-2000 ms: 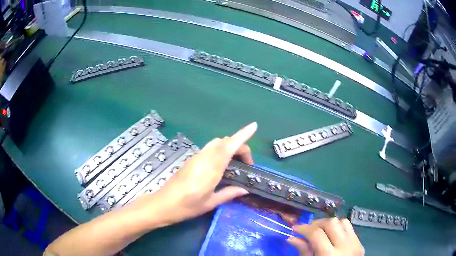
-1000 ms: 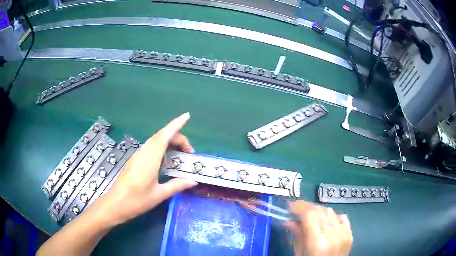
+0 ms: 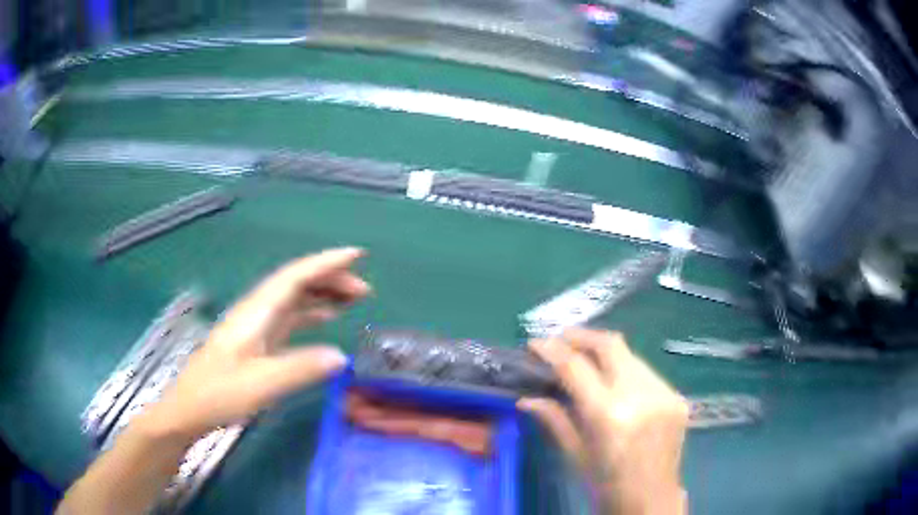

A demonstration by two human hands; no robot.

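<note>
The frame is blurred. A dark grey fixture bar [image 3: 443, 362] with a row of round components lies across the far edge of the blue tray [image 3: 327, 453]. My right hand [image 3: 614, 412] grips its right end between thumb and fingers. My left hand [image 3: 242, 352] is open beside the bar's left end, thumb and fingers apart, holding nothing. Reddish-brown parts [image 3: 423, 420] lie in the tray's far end. Tweezers cannot be made out in the right hand.
More bars [image 3: 146, 367] lie side by side at left, partly behind my left arm. Single bars lie at upper left [image 3: 166, 221], right of centre [image 3: 594, 292] and right [image 3: 725, 410]. Bars sit on a metal rail [image 3: 644, 225]. A grey machine [image 3: 820, 181] stands at right.
My left hand has let go of the bar. My right hand has moved up from the tweezers' work over the tray to the bar's right end. The bar has tilted, its face now dark.
</note>
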